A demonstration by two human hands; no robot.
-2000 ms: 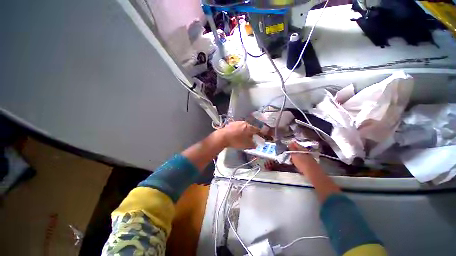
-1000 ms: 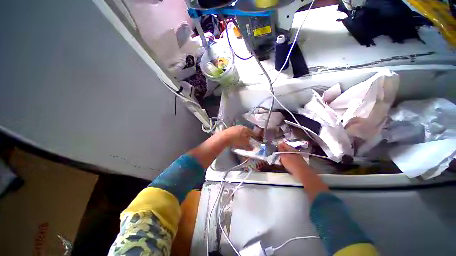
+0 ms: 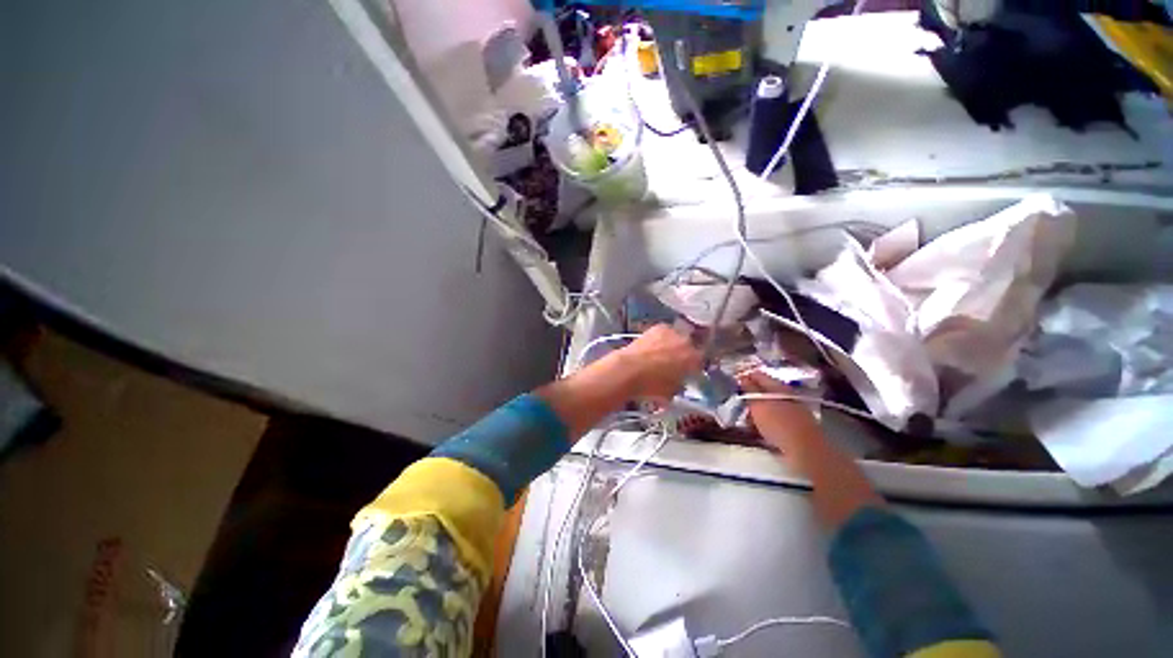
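Observation:
My left hand (image 3: 663, 363) is curled at the near left end of the trough, over the power strip, with a white cable (image 3: 605, 342) looping into it. My right hand (image 3: 764, 393) grips the right end of the pale power strip (image 3: 731, 409), low in the trough. My left hand covers most of the strip, and the fingertips of both hands are partly hidden. A grey plug (image 3: 711, 384) with a grey cord rising from it sits between the hands. A white adapter (image 3: 664, 639) with a cord lies on the near tabletop.
Crumpled paper (image 3: 984, 276) fills the trough (image 3: 823, 478) to the right. Beyond its corner stand a plastic cup (image 3: 598, 161) and a dark thread cone (image 3: 769, 122). Black fabric (image 3: 1029, 64) lies on the far table. Loose white cables hang over the near trough edge. A large grey panel (image 3: 245, 206) is at left.
My left hand has moved right and over the strip, covering its blue patches. A white cable loop now rises to that hand. My right hand stays at the strip's right end.

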